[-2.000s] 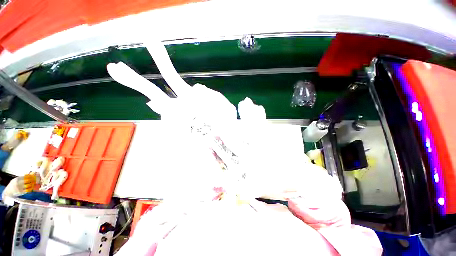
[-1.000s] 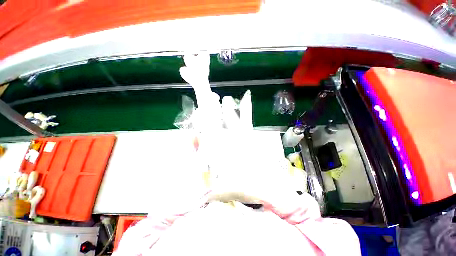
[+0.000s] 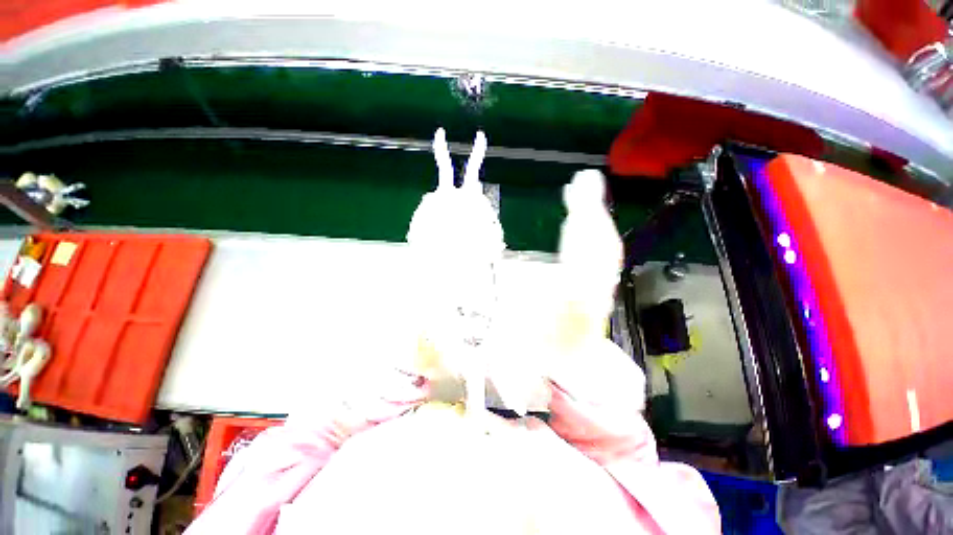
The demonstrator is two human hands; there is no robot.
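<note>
A white figure body (image 3: 457, 225) with two thin upright ears stands out against the green conveyor, in front of my chest. A shiny patch shows at its middle. My left hand (image 3: 431, 350), in a pale glove, is around its lower part; glare blends glove and figure, and the fingers are hidden. My right hand (image 3: 587, 266), in a white glove, is raised to the right, apart from the figure's head. Its fingers look blurred together, and whether it holds anything is unclear.
An orange-red compartment tray (image 3: 125, 324) and white small parts (image 3: 29, 350) lie left. A control unit (image 3: 73, 475) is lower left, a red bin (image 3: 217, 455) near my lap. Right is a black-edged box (image 3: 752, 313) with purple lights and orange-red lid (image 3: 867, 293).
The figure's ears now point up in front of me. My right hand has moved right and away from the figure. The clear crinkled pieces on the conveyor by my hands are out of sight.
</note>
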